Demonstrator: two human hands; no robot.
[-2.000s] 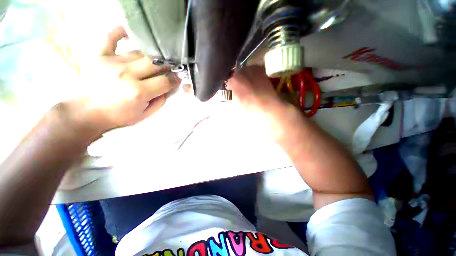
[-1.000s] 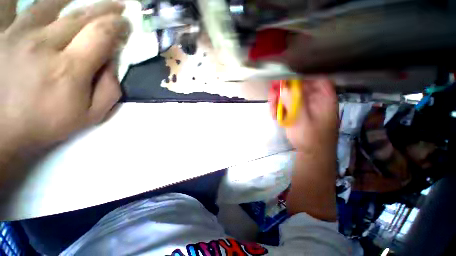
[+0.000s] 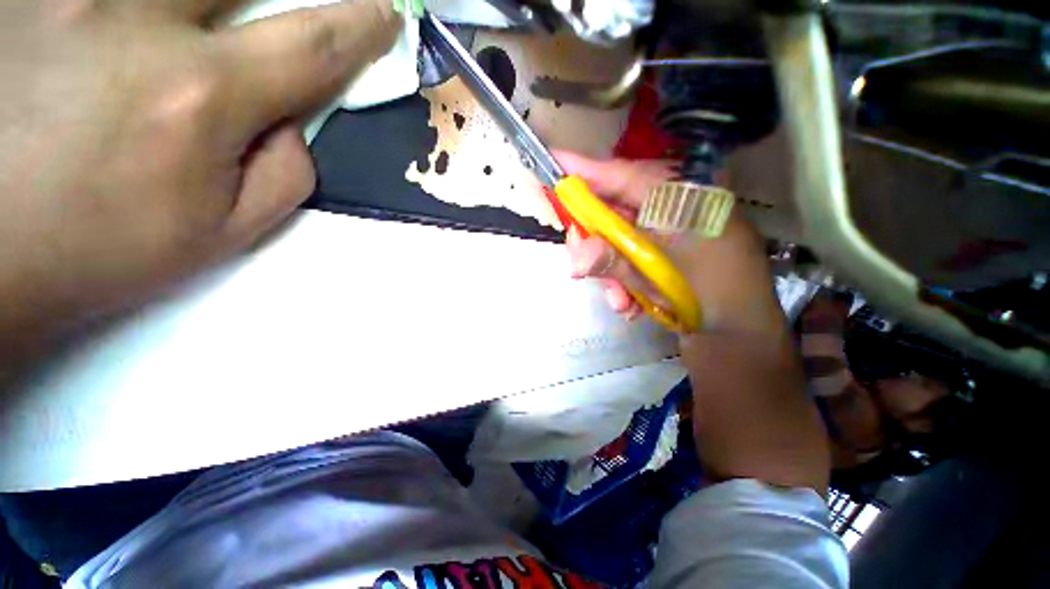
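Observation:
My right hand (image 3: 616, 236) holds scissors (image 3: 628, 247) by the yellow and red handles, in front of the machine. The silver blades point up and left and look closed or nearly so. Their tips are at a pale cloth (image 3: 386, 92) near my left fingertips. My left hand (image 3: 150, 150) is large and close at upper left, its fingers on the pale cloth. Much of the cloth is hidden behind the hand and cut off by the top edge. The worn bed (image 3: 472, 155) with black chips lies under the blades.
A cream ribbed knob (image 3: 686, 209) and a curved pale bar (image 3: 812, 127) of the machine hang over my right hand. The white tabletop (image 3: 345, 334) lies below. A blue basket (image 3: 599, 460) and white cloth (image 3: 564, 414) are beneath its edge. Another person's hand or limb seems visible at right.
My hands have left the needle area. My right hand took the scissors, and has brought the blades up and left to the cloth. My left hand now holds the cloth further left.

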